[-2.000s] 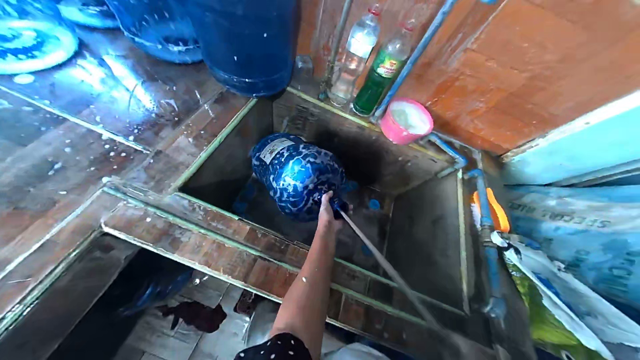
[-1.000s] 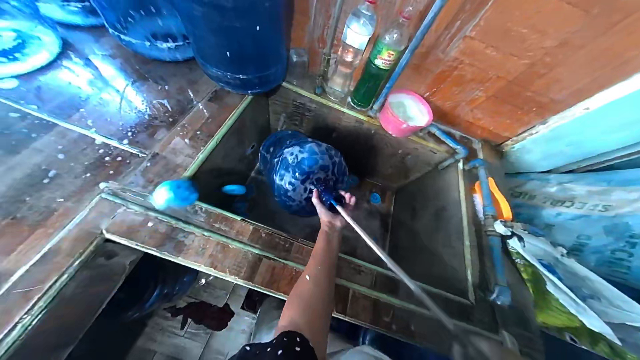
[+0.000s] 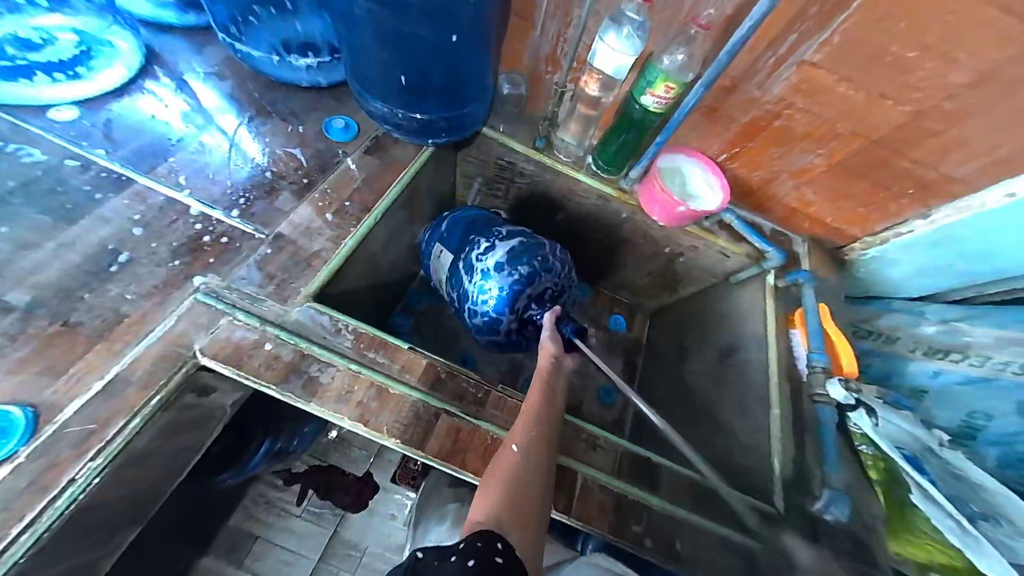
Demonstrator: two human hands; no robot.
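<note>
My left hand (image 3: pixel 556 344) grips the neck of a large blue plastic water jug (image 3: pixel 504 276), which lies tilted inside a tiled basin (image 3: pixel 712 384). White suds streak the jug's body, and a pale label shows near its base. A thin long rod (image 3: pixel 656 420) runs from the jug's mouth toward the lower right. At its far end a blurred shape, perhaps my right hand (image 3: pixel 800 552), shows at the bottom edge; its fingers cannot be made out. Blue caps (image 3: pixel 617 323) lie in the basin around the jug.
Large blue jugs (image 3: pixel 416 64) stand on the wet ledge at upper left, near a blue cap (image 3: pixel 340 128). Behind the basin are a clear bottle (image 3: pixel 600 80), a green-filled bottle (image 3: pixel 648 104) and a pink tub (image 3: pixel 684 188). Blue pipes (image 3: pixel 816 344) and plastic sacks (image 3: pixel 944 376) flank the right side.
The jug has turned; its label, out of sight one second ago, faces up again. Blue caps now show on the ledge at upper left and far left. My left hand stays on the neck.
</note>
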